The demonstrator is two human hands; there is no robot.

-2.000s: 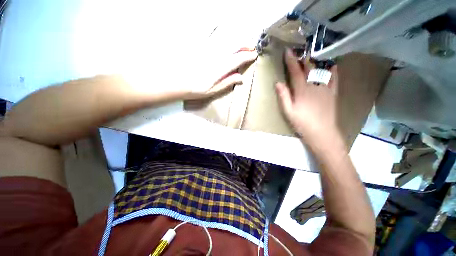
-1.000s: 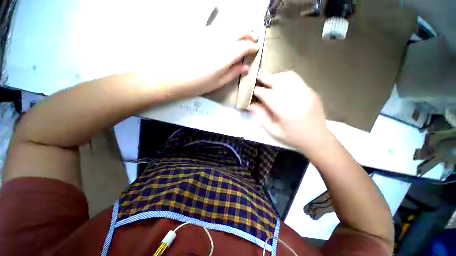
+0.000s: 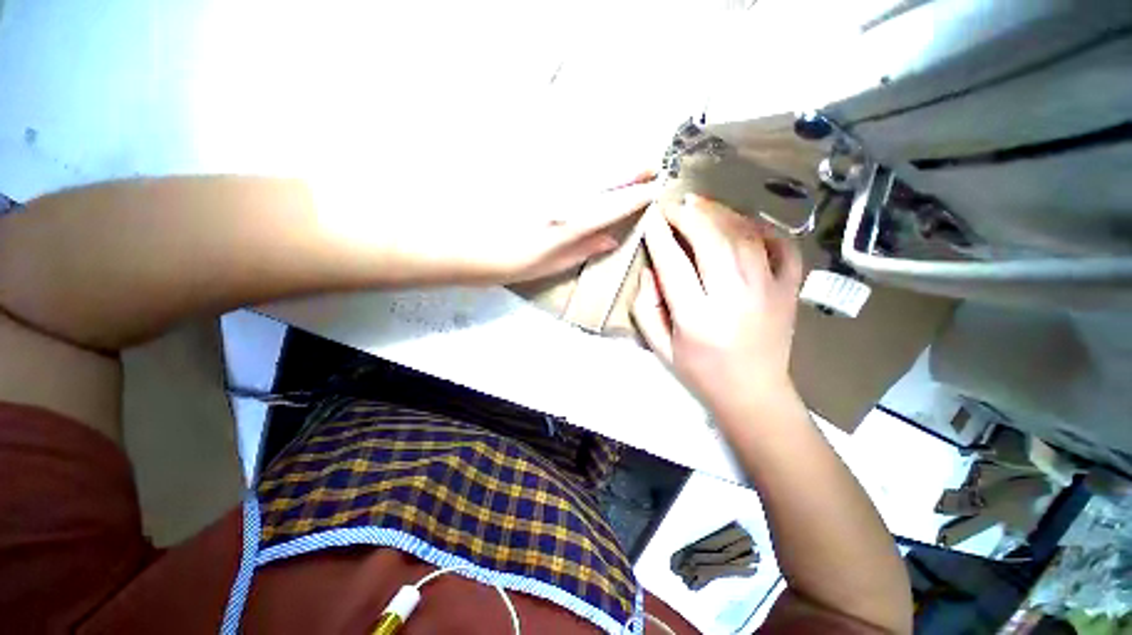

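The taupe fabric panel (image 3: pixel 857 360) lies on the white table, under the machine head and both hands. A narrow folded strip (image 3: pixel 605 288) runs along it between my hands, towards the presser foot area (image 3: pixel 680 146). My left hand (image 3: pixel 583 236) lies flat on the cloth left of the strip, with its fingertips near the presser foot; its upper side is washed out by the lamp. My right hand (image 3: pixel 726 292) presses on the cloth right of the strip, fingers pointing up to the foot. The needle cannot be made out.
The sewing machine head (image 3: pixel 993 161) fills the upper right, with a white ribbed knob (image 3: pixel 834 294) close to my right hand. A strip bundle (image 3: pixel 716 555) lies on a lower white shelf. More taupe pieces (image 3: pixel 993 486) are at the right. A taupe panel stack (image 3: pixel 184 434) hangs low at left.
My right hand has moved up from the strip's near end to beside the presser foot. The view has shifted, so more of the machine head shows. My left hand stays on the cloth.
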